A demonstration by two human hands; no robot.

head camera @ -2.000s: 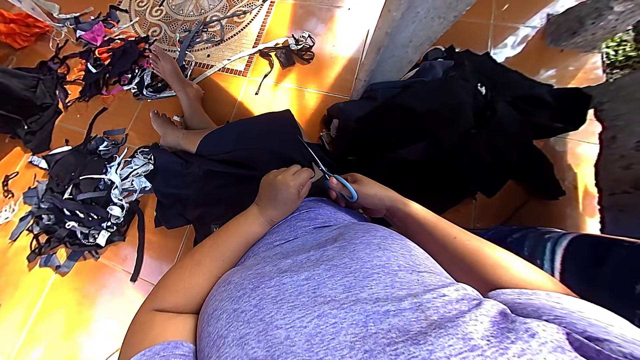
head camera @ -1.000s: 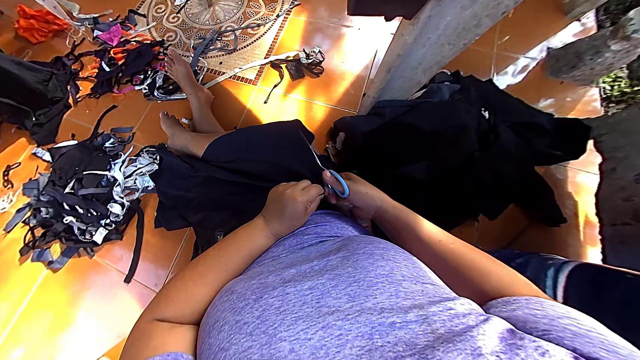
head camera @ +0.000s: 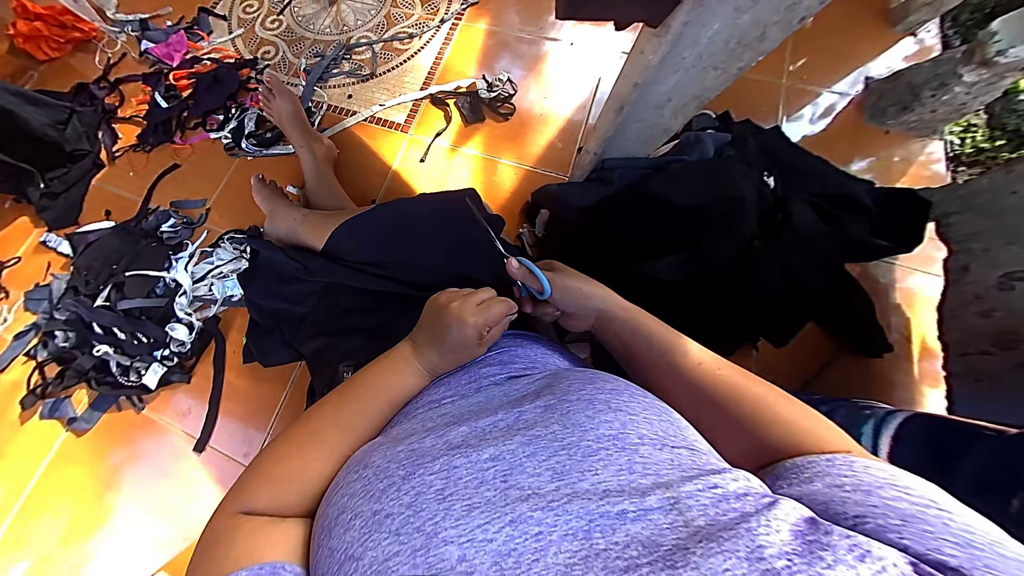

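Note:
My right hand holds a pair of scissors by its light blue handles, with the narrow blades pointing up and left over the dark cloth. Close beside it on the left, my left hand is closed, its fingertips pinching the dark cloth near my waist; the pinched edge is too small to tell. Black fabric lies across my lap and legs. Whether the blades are apart cannot be told.
Cut strips and scraps are heaped on the orange tile floor at left, with more scraps beyond my feet. A large pile of black garments lies at right beside a concrete post. A pale strip crosses the mosaic tile.
My hands have drawn slightly apart since two seconds ago, and the scissors now point more steeply upward. The heaps of cloth have not plainly changed.

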